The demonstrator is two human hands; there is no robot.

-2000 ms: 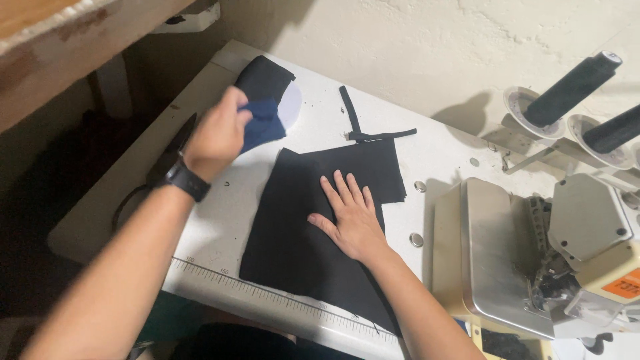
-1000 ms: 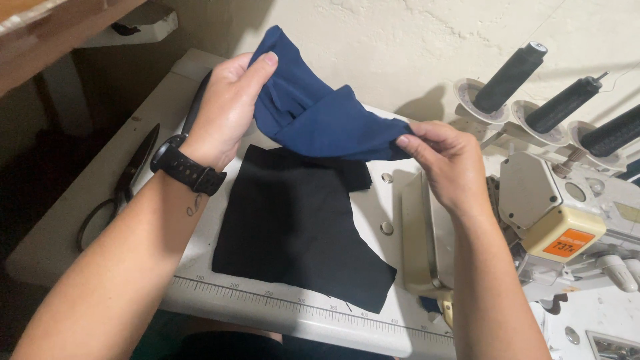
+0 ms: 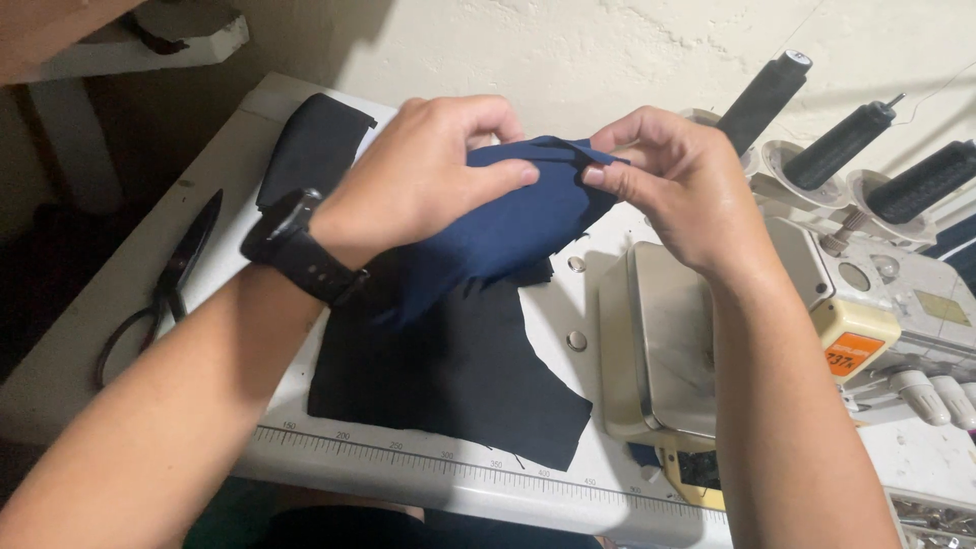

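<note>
A piece of navy blue fabric [image 3: 503, 213] hangs between my two hands, above a flat cut piece of black fabric [image 3: 435, 366] on the white sewing table. My left hand [image 3: 435, 168], with a black watch on its wrist, holds the blue cloth's upper edge, its thumb on the near side. At the cloth's right corner, my right hand [image 3: 671, 175] pinches a folded edge between thumb and fingers. Folded black fabric [image 3: 313, 149] lies at the table's back left, partly hidden by my left hand.
Black-handled scissors [image 3: 171, 278] lie at the left of the table [image 3: 229, 145]. An overlock sewing machine [image 3: 808, 305] stands on the right, with black thread cones [image 3: 839, 145] behind it. A printed ruler scale [image 3: 457, 465] runs along the front edge.
Both hands have come closer together, and the blue cloth, stretched wide between them a second ago, now hangs down in folds. Two seconds ago my right hand lay flat on the black fabric.
</note>
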